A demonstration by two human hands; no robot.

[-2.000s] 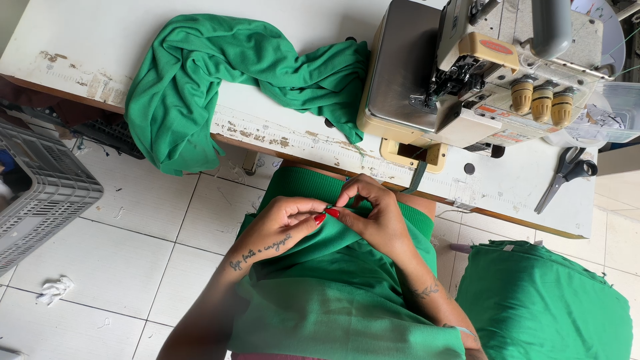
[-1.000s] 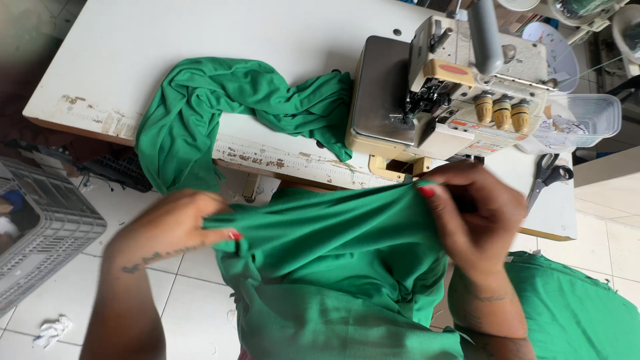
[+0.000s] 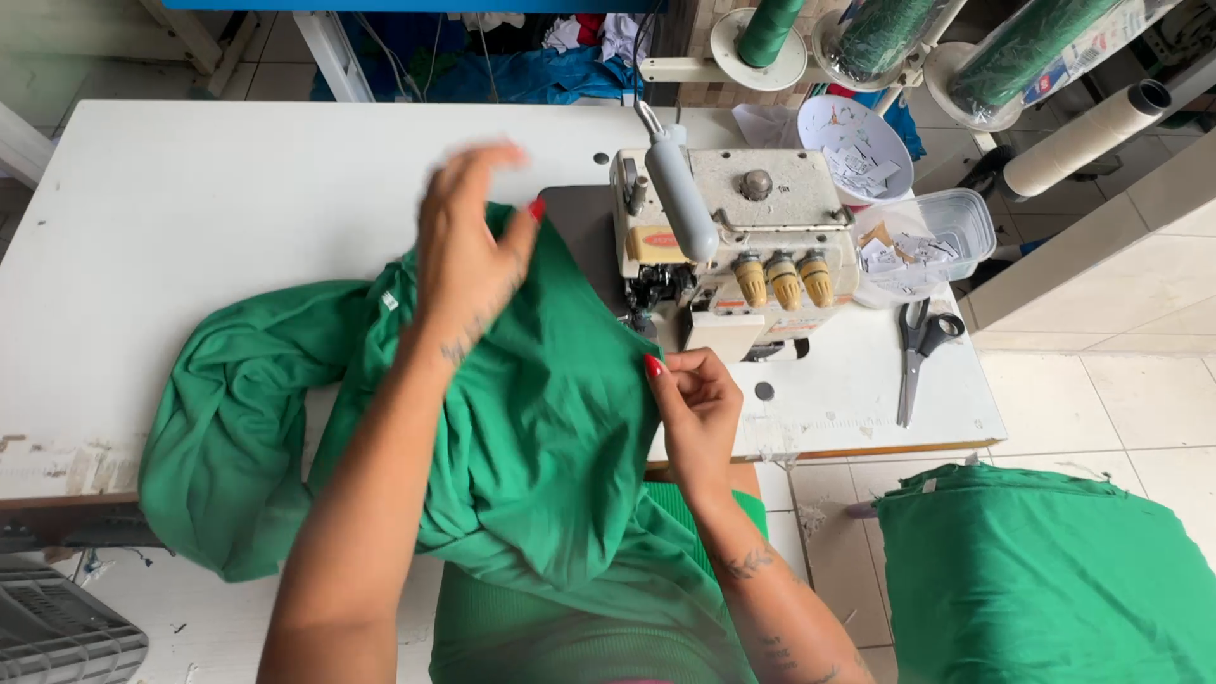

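Observation:
Green knit fabric (image 3: 551, 418) spreads from my lap up onto the table, its top edge against the metal plate of an overlock sewing machine (image 3: 750, 218). My right hand (image 3: 698, 399) pinches the fabric's right edge between thumb and fingers, just below the machine's presser area. Blurred, my left hand (image 3: 475, 228) is raised over the fabric's upper left with fingers spread; whether its thumb touches the cloth cannot be told. A small white label (image 3: 389, 301) shows on the cloth left of that wrist. More green fabric (image 3: 237, 408) lies bunched at the left, hanging over the front edge.
Black-handled scissors (image 3: 914, 356) lie right of the machine, near a clear plastic container (image 3: 936, 242) and a white bowl (image 3: 855, 152) with labels. Thread cones (image 3: 768, 33) stand behind. A green fabric stack (image 3: 1035, 570) is at lower right, a grey crate (image 3: 66, 622) at lower left.
The fabric between my hands has moved from my lap up to the machine. My left hand has gone from holding the cloth to spread fingers above it. The view has shifted toward the table's back.

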